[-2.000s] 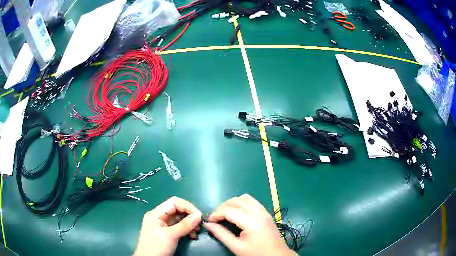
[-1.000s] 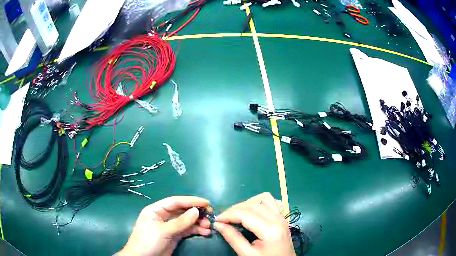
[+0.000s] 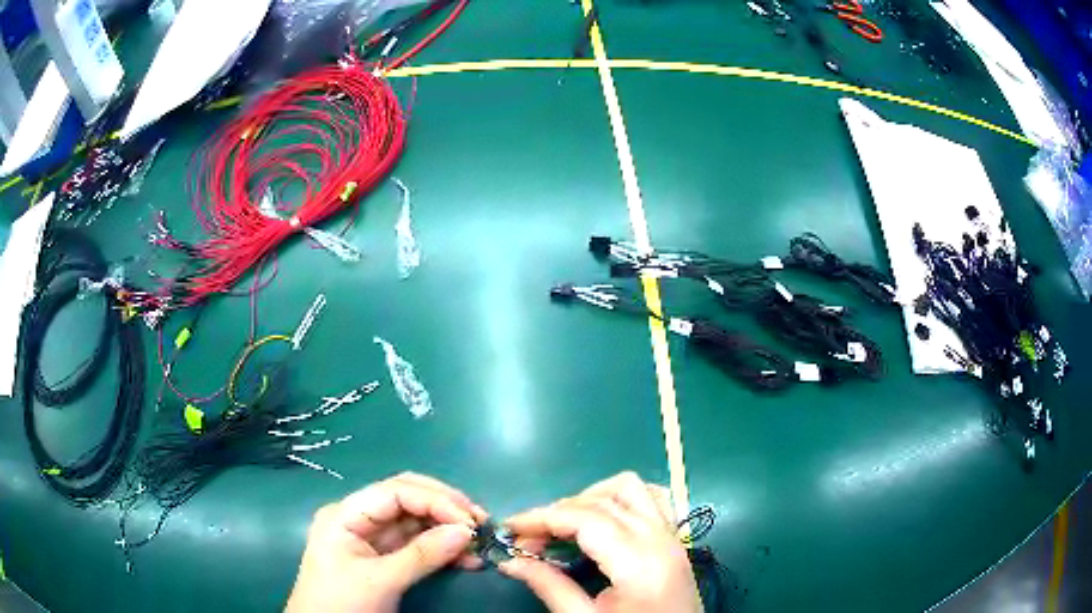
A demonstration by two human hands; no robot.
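Note:
A small dark connector housing (image 3: 489, 541) is between my two hands at the bottom centre, mostly hidden by the fingertips. My left hand (image 3: 389, 545) grips it from the left with thumb and fingers. My right hand (image 3: 611, 545) pinches a thin black wire (image 3: 539, 556) close to the housing; a pale tip shows between the fingertips. Whether the tip is inside the housing cannot be told. Loose black wires (image 3: 707, 563) trail from beneath my right hand onto the table.
The green table (image 3: 479, 359) holds a red wire coil (image 3: 299, 168), a black cable coil (image 3: 78, 371), a loose black lead bundle (image 3: 222, 443), clear plastic pieces (image 3: 405, 381), black wire harnesses (image 3: 766, 329), and a harness pile (image 3: 988, 317) on white paper (image 3: 928, 180). Orange-handled scissors (image 3: 857, 20) lie beyond.
The view has shifted slightly. My hands stay together at the bottom centre around the small housing, with fingers slightly rearranged; more of the housing and wire showed a second ago.

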